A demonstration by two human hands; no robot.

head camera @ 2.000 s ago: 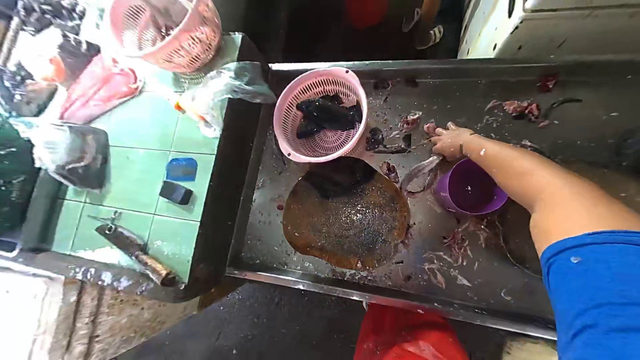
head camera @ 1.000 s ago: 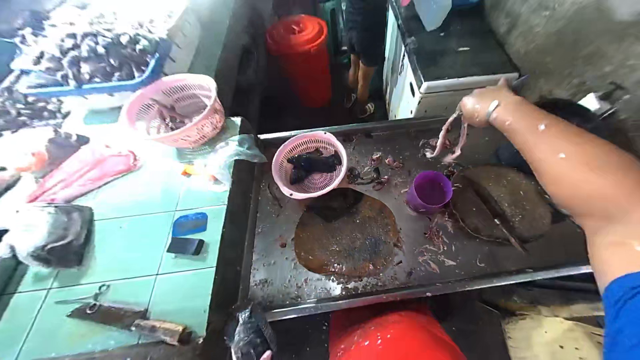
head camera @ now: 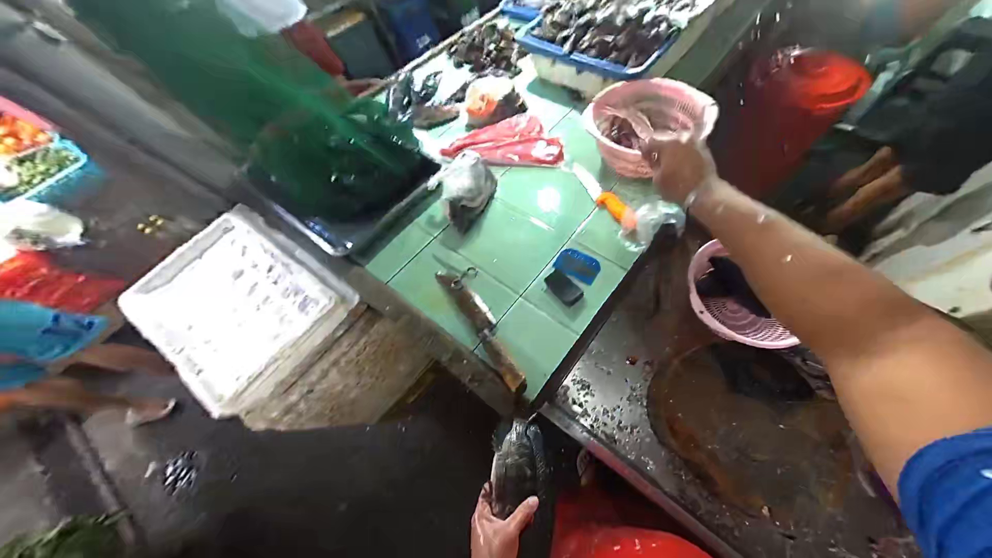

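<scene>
At the bottom, my left hand (head camera: 504,531) grips a dark whole fish (head camera: 515,465) below the corner of the tiled counter. My right hand (head camera: 682,167) is at the near rim of a pink plastic basket (head camera: 694,105) that has pinkish fish flesh in it; blur hides whether its fingers hold a piece. Partly behind my right forearm, another pink basket (head camera: 701,298) holds dark fish. A wet round chopping board (head camera: 697,418) lies in the metal work tray. On the green tiles are a cleaver (head camera: 473,310), scissors (head camera: 461,277), a dark block (head camera: 563,287) and a blue scraper-like piece (head camera: 577,265).
A metal tray edge (head camera: 635,473) runs beside a red container (head camera: 628,542). Plastic bags lie on the tiles, with a blue-rimmed tray of fish (head camera: 604,66) behind. A white foam box (head camera: 232,310) stands left. A person's legs (head camera: 116,372) are at far left, another person's at right.
My right hand has moved left from above the metal tray to the pink basket on the tiles. More of my left hand and its dark fish shows. The view has swung left.
</scene>
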